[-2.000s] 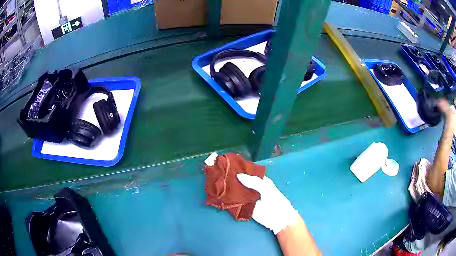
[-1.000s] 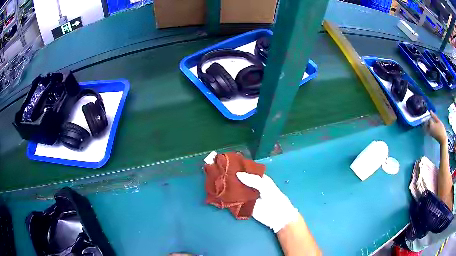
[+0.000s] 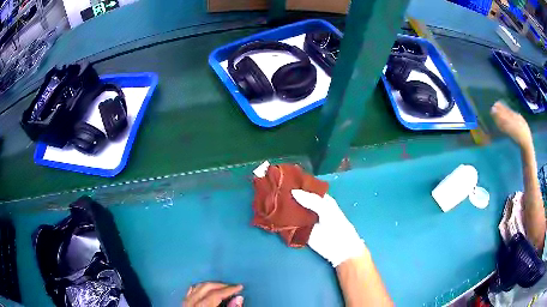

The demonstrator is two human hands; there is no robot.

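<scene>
The brown cloth (image 3: 286, 202) lies crumpled on the blue-green bench edge, its small white tag at the upper left. My right hand (image 3: 333, 231), in a white glove, holds the cloth's right side with the thumb on top. My left hand (image 3: 211, 295), bare, is cut off by the bottom edge; its fingers are bent and something dark shows beside the fingertips, too hidden to name. A black plastic insert (image 3: 115, 258) lies at lower left, with a crinkled clear bag in its lower hollow.
Blue-rimmed trays with black headphones lie on the green conveyor; the left tray (image 3: 114, 171) also carries a filled insert. A green upright (image 3: 360, 78) rises before me. A white bottle (image 3: 454, 187) and round cap lie at right. Another person's hand (image 3: 510, 122) is above the yellow strip (image 3: 465, 108).
My left hand has come further into view at the bottom. The right-hand headphone tray has moved left across the yellow strip, and the other person's hand is off it. My right hand stays on the cloth.
</scene>
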